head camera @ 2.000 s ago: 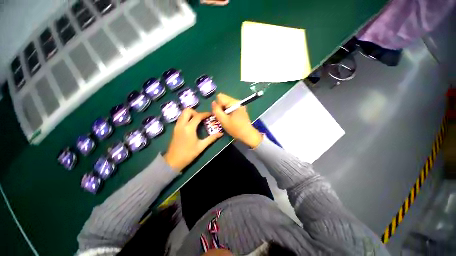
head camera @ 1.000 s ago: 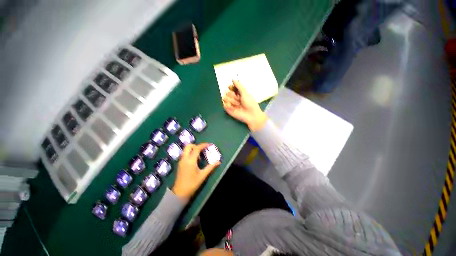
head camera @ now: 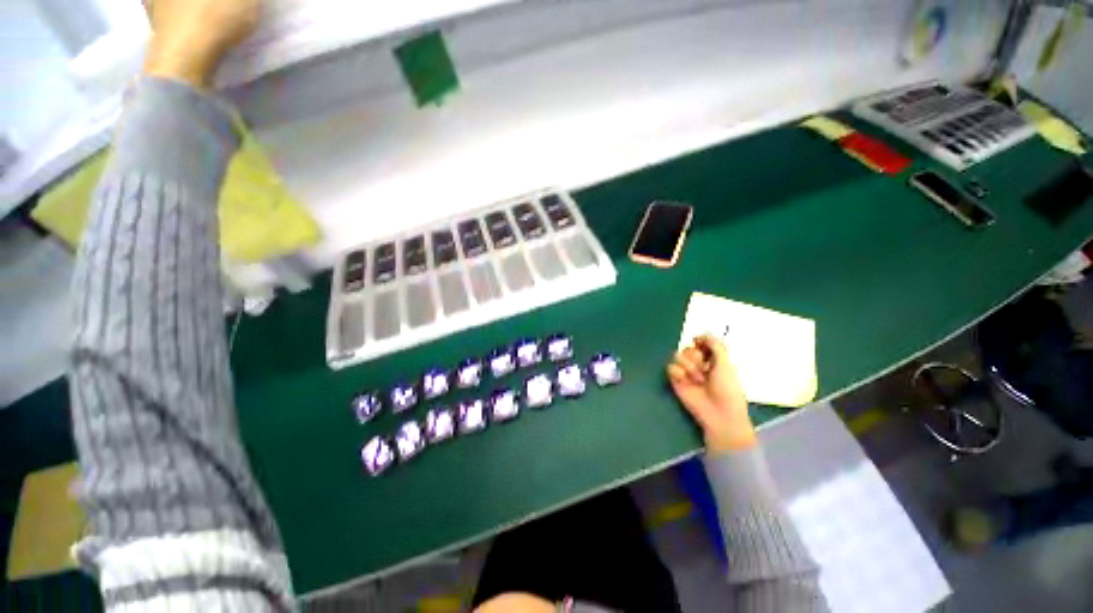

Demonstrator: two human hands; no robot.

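Observation:
Strapless smartwatches [head camera: 471, 414] with lit whitish-purple screens lie in two rows on the green mat. Behind them is a pale blister tray [head camera: 485, 281], with dark units in its far pockets and bare near pockets. My right hand [head camera: 710, 389] is curled around a dark pen [head camera: 705, 350] over the left part of the note paper [head camera: 773, 353]; the pen is mostly hidden. My left hand [head camera: 201, 34] is raised at the white shelf at top left, cut off by the picture's upper edge. Its fingers are mostly out of view, and no watch shows in it.
A smartphone [head camera: 662, 232] lies beyond the paper. Yellow sheets [head camera: 258, 204] hang behind my left sleeve. A yellow-brown flat item [head camera: 46, 521] is at far left. Another tray [head camera: 947, 122], a red item [head camera: 875, 152] and a second phone [head camera: 952, 199] are at far right.
My left hand has left the near edge of the mat, where it held a lit watch, and is up at the shelf. My right hand remains at the paper. The view has tilted up.

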